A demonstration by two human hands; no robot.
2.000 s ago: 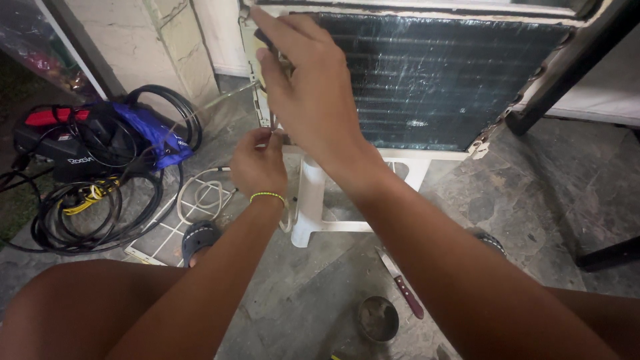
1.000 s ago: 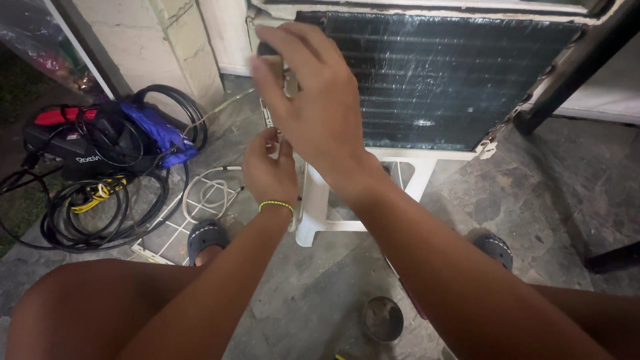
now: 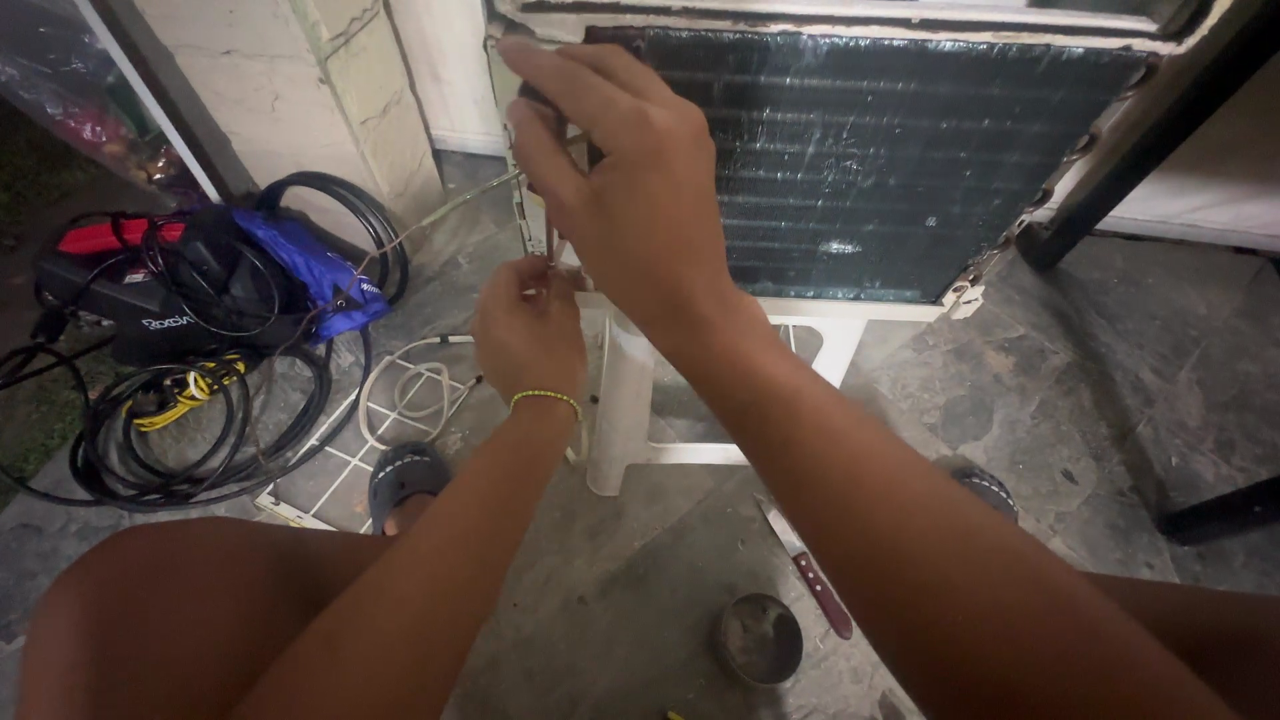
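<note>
A finned coil panel of an air conditioner [image 3: 900, 170] stands in a pale frame on a white plastic stand [image 3: 625, 410]. Over the frame's left edge, my right hand [image 3: 630, 160] has its fingers curled around the dark handle of what looks like a screwdriver [image 3: 550, 235], its thin shaft pointing down. Just below, my left hand [image 3: 530, 325] has thumb and fingertips pinched at the shaft's lower end, by the frame's lower left corner. Whether a small part is also between those fingertips cannot be seen.
On the stone floor lie a knife with a dark red handle [image 3: 822, 595] and a round metal bowl [image 3: 760, 640]. To the left are a black and red pressure washer [image 3: 150, 290], coiled black hose [image 3: 90, 440], a blue bag [image 3: 310, 265] and a white wire grid [image 3: 345, 460]. Black metal legs stand at right.
My right hand's fingers have shifted slightly around the handle. Both hands stay at the frame's left edge. The knife, mostly covered by my right arm one second ago, shows again.
</note>
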